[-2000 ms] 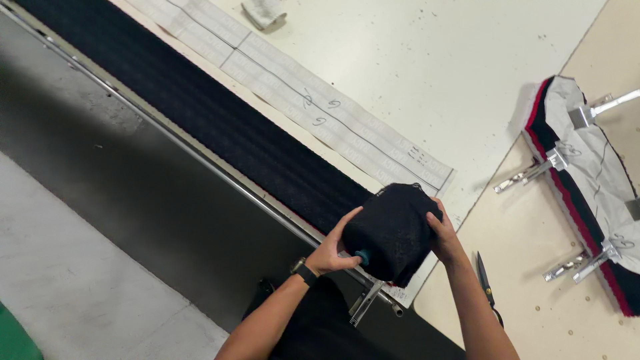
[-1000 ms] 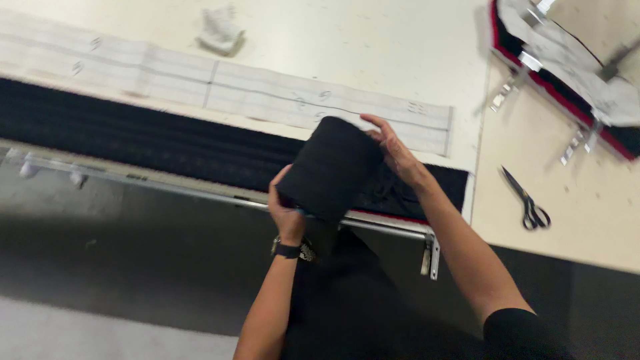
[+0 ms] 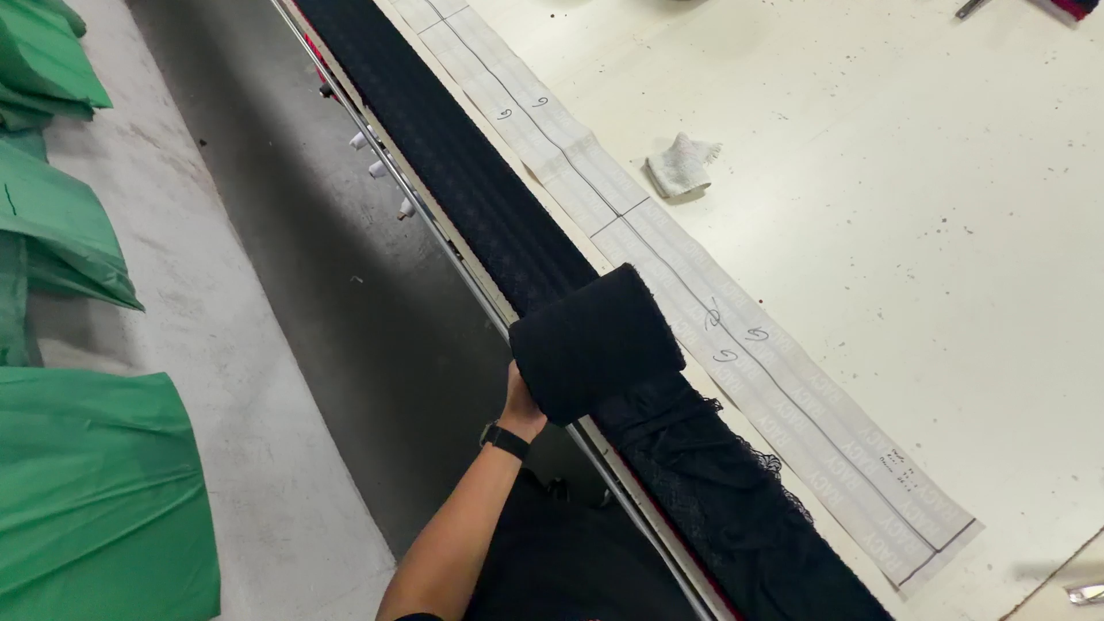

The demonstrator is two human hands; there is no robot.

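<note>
A thick roll of dark lace fabric [image 3: 595, 345] hangs over the table's long edge, tilted. My left hand [image 3: 523, 404], with a black watch at the wrist, grips the roll's near end; most of its fingers are hidden behind the roll. From the roll, loose wrinkled lace [image 3: 716, 483] runs down to the lower right. Beyond the roll, flat dark fabric strips [image 3: 466, 172] lie along the edge. Beside them is a long pale paper pattern [image 3: 621, 216] with ruled lines and handwritten marks. My right hand is out of view.
A metal rail [image 3: 414, 194] follows the table edge. A crumpled light cloth [image 3: 681, 166] rests on the white tabletop [image 3: 862, 172]. At the far left, green fabric or plastic covers [image 3: 95, 492] lie beside a pale grey surface. A metal clamp part [image 3: 1085, 594] shows at the lower right.
My right hand, on the roll in both earlier frames, is now out of view. Wrinkled lace now stretches from the roll toward the lower right. The view has swung left.
</note>
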